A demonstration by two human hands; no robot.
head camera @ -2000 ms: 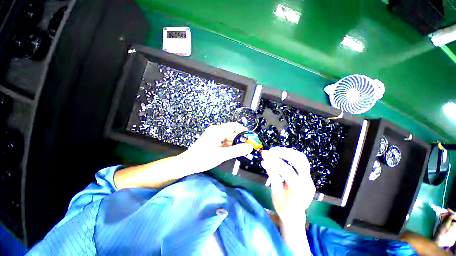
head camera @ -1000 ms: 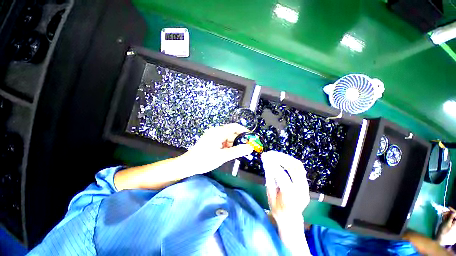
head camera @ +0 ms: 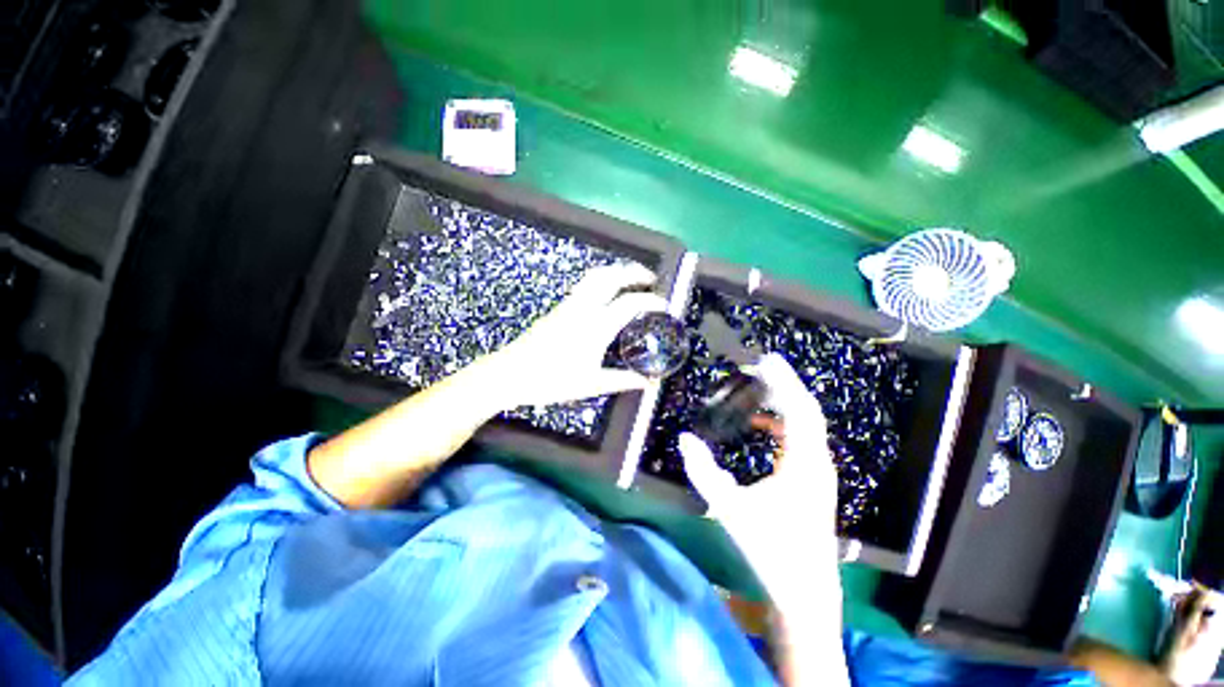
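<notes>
My left hand is over the right edge of the left tray, its fingers around a clear or silvery round part at the divider. My right hand is over the middle tray and holds a dark round housing between thumb and fingers; the housing is blurred and its inside cannot be made out. Small silver pieces lie in the left tray. Small dark pieces fill much of the middle tray.
The right tray holds a few silver-white discs. A white counter and a white fan stand behind the trays. Large black bins are at far left. Another person's hand shows at the lower right edge.
The dark housing is now in my right hand, away from my left. My left hand has moved up and right onto the round part at the divider. The orange and green inside no longer shows.
</notes>
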